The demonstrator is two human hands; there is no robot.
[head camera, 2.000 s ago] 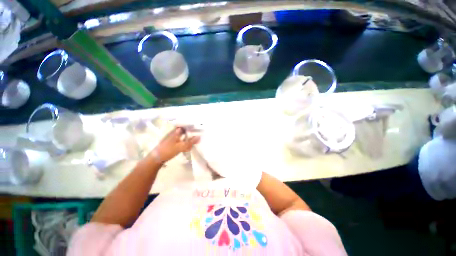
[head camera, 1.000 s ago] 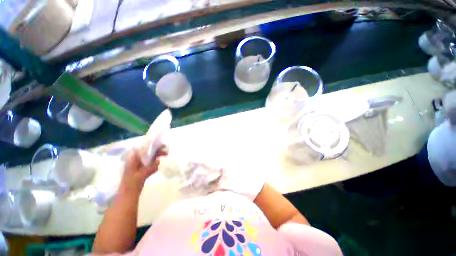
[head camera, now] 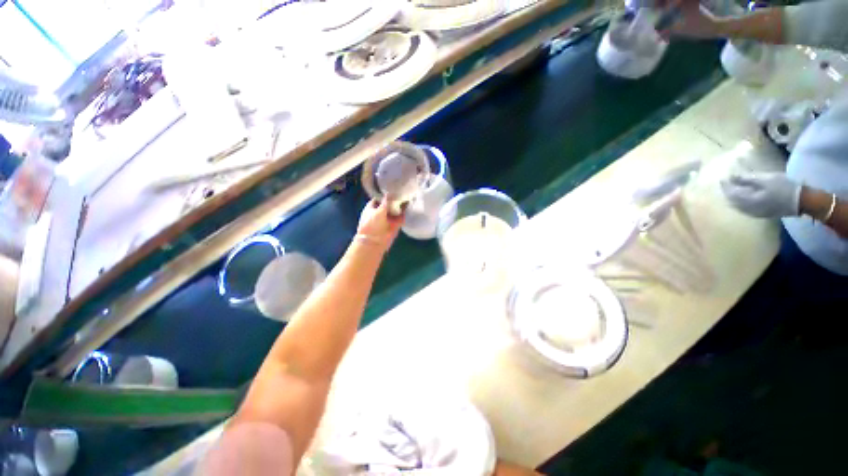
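My bare left hand [head camera: 383, 216] reaches over the dark green conveyor and is shut on the edge of a round whitish lid or ring piece [head camera: 398, 173]. The piece overlaps a clear jar with a white lower part [head camera: 424, 210]; whether they touch is unclear. My gloved right hand [head camera: 463, 439] is low in front of my body, bunched with a crumpled white cloth [head camera: 398, 441]; its fingers are washed out by glare. Another jar [head camera: 479, 232] stands at the bench's far edge. A round white ring part [head camera: 569, 322] lies on the bench.
More jars [head camera: 288, 284] are on the conveyor [head camera: 344, 270]. A green bar [head camera: 130, 403] crosses at lower left. A shelf with round white parts [head camera: 383, 63] runs above. Thin pale parts [head camera: 662, 251] lie on the bench [head camera: 418, 344]. Another worker's gloved hand [head camera: 764, 193] is at right.
My left hand has moved forward from the bench to over the conveyor, carrying the round piece. My right hand and the cloth stay near my body. The view has tilted and turned.
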